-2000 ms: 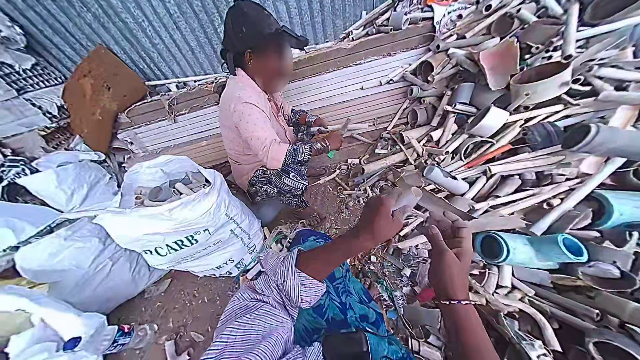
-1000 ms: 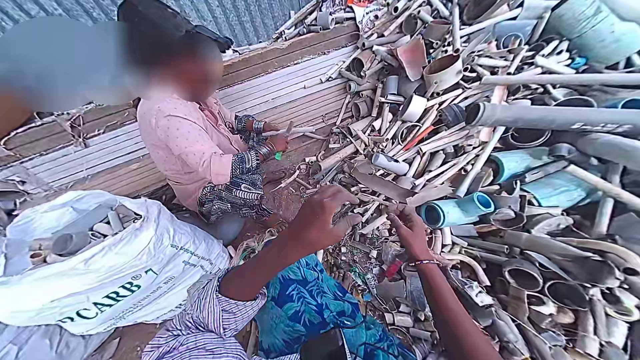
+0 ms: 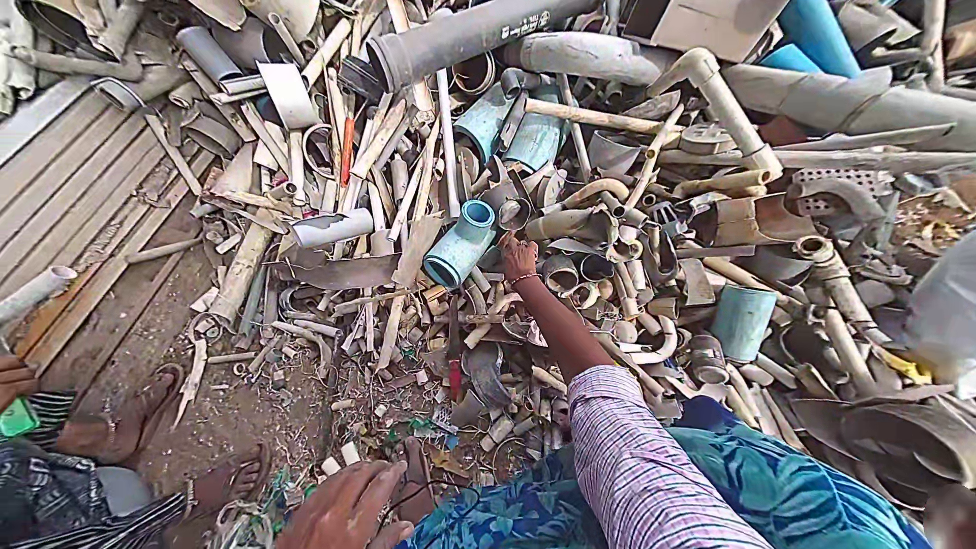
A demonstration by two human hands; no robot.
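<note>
My right hand (image 3: pixel 520 258), with a thin bracelet at the wrist, reaches into a heap of scrap plastic pipe. Its fingers are at a grey pipe piece (image 3: pixel 512 213), just right of a blue tee fitting (image 3: pixel 460 245); whether they grip anything is hidden. Low in the view, my left hand (image 3: pixel 352 507) hangs near my blue patterned cloth (image 3: pixel 503 499), its fingers slightly bent and nothing visible in it. A tool with a red handle (image 3: pixel 455 379) lies on the scraps between the two hands.
A large grey pipe (image 3: pixel 473 38) crosses the top of the heap. Long pale slats (image 3: pixel 69 183) lie at the left. Another person's foot (image 3: pixel 145 412) and hand (image 3: pixel 15 381) show at the lower left. A blue pipe piece (image 3: pixel 743 322) stands at the right.
The view has swung right and down onto the heap. My hands, close together before, are now apart: the right reaches out into the pipes, the left is low near my lap.
</note>
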